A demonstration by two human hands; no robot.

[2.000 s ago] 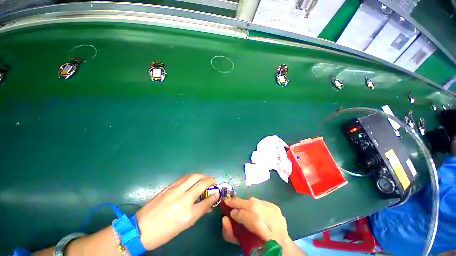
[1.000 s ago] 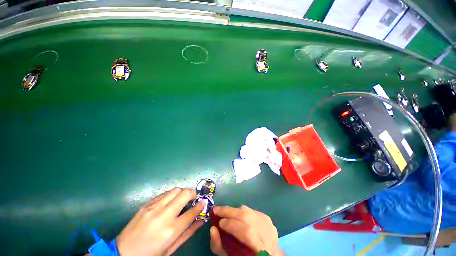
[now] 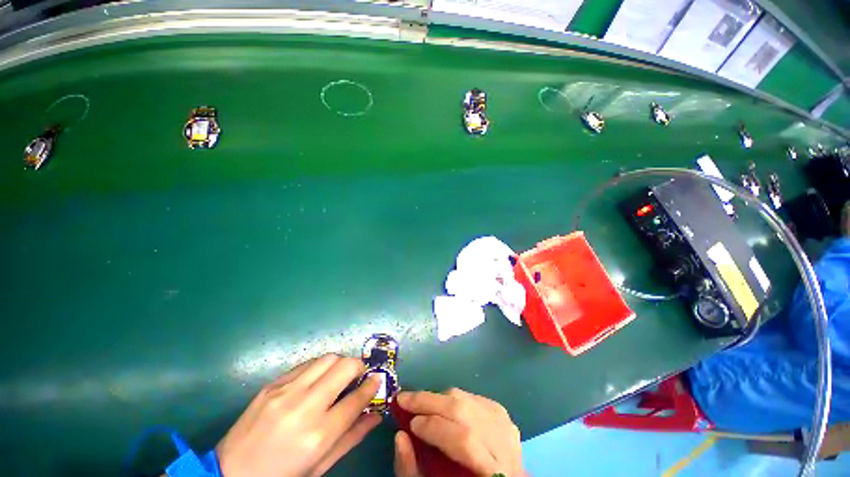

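Observation:
An electronic assembly (image 3: 380, 354) of two joined round parts lies on the green bench, pointing away from me. My left hand (image 3: 303, 415) holds its near part between thumb and fingers. My right hand (image 3: 459, 430) is closed around the dark red dispensing syringe (image 3: 431, 458). The syringe's tip end is by the right side of the assembly's near part; whether it touches cannot be told. Most of the syringe is hidden by my fingers and the bottom edge of the picture. A blue wrist strap (image 3: 193, 463) is on my left wrist.
A crumpled white cloth (image 3: 480, 284) lies left of a red bin (image 3: 582, 298). The black dispenser controller (image 3: 704, 252) stands further right, with a clear hose (image 3: 809, 307) looping past it. The green belt (image 3: 270, 102) carries several assemblies. A blue sleeve (image 3: 755, 382) shows at right.
The view has shifted. The assembly has been turned from lying sideways to pointing away from me, and my hands are now at its near part. Assemblies on the belt have moved left.

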